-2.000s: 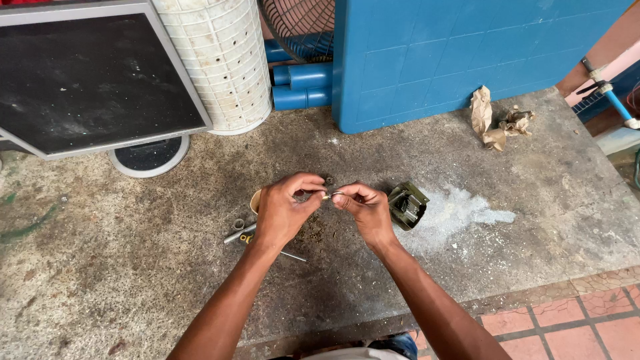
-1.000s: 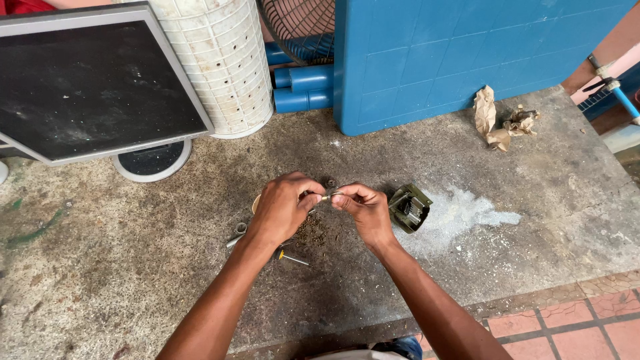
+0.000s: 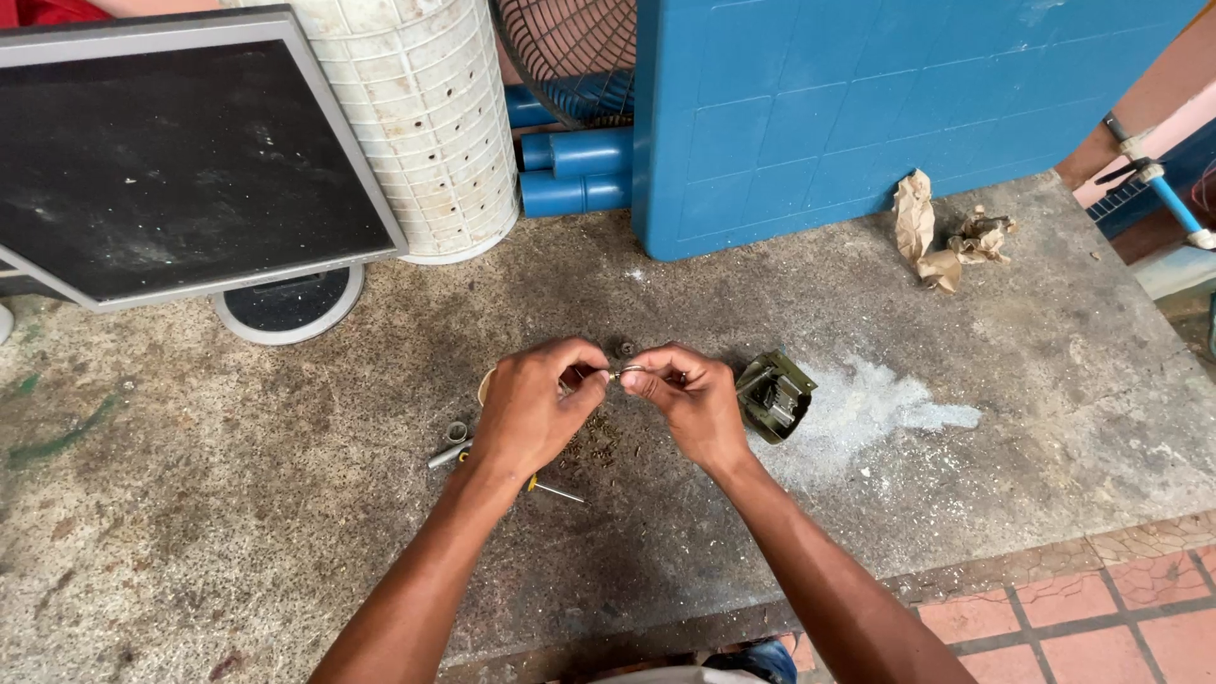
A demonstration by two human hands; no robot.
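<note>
My left hand (image 3: 543, 399) and my right hand (image 3: 692, 404) meet fingertip to fingertip above a concrete slab. Between them is a small brass-coloured part (image 3: 614, 376), pinched by my left fingers. A thin curved metal piece, perhaps a ring or tweezers, sits in my right fingers (image 3: 631, 370). Below lie many tiny brass-coloured pieces (image 3: 597, 443). A screwdriver (image 3: 556, 490) with a yellow-and-black handle lies partly under my left wrist, beside a metal tube (image 3: 448, 454) and a small metal ring (image 3: 457, 431). An open green metal box (image 3: 776, 397) holding metal parts stands by my right hand.
A dusty monitor (image 3: 190, 161) and a white perforated cylinder (image 3: 427, 123) stand at the back left. Blue pipes (image 3: 579, 171) and a fan guard (image 3: 570, 47) are beside a large blue panel (image 3: 855, 114). Pale powder (image 3: 864, 408) and crumpled brown paper (image 3: 917, 228) lie to the right.
</note>
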